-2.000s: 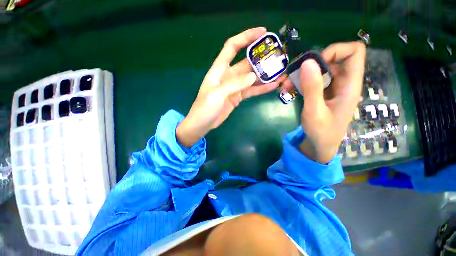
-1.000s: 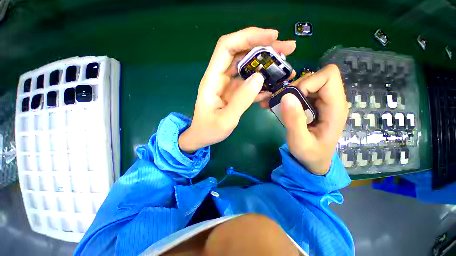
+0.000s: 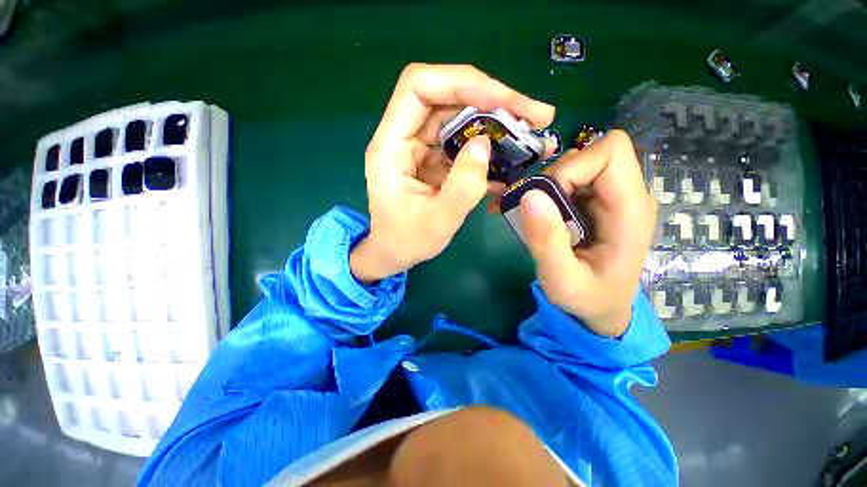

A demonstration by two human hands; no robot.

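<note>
My left hand [image 3: 415,181] holds an open watch case [image 3: 513,143] with a silver rim and gold and black parts inside; my thumb presses into its inside. My right hand [image 3: 599,233] holds a display module [image 3: 561,204], thumb on its pale face, black border showing. The module is just below and right of the case, their near edges almost touching. A dark strip shows between them; whether it is joined cannot be told. Both are held above the dark green mat [image 3: 304,143].
A stacked white tray [image 3: 211,247] at left has black-faced watches in its upper pockets. A clear tray [image 3: 708,152] with white L-shaped parts lies at right, a black tray [image 3: 846,238] beyond it. Loose watch cases [image 3: 568,48] lie at the back and beside my right hand.
Since two seconds ago, the case has turned from facing up to tilted, and the display module has come against its lower right side. Since one second ago, both hands have shifted slightly left.
</note>
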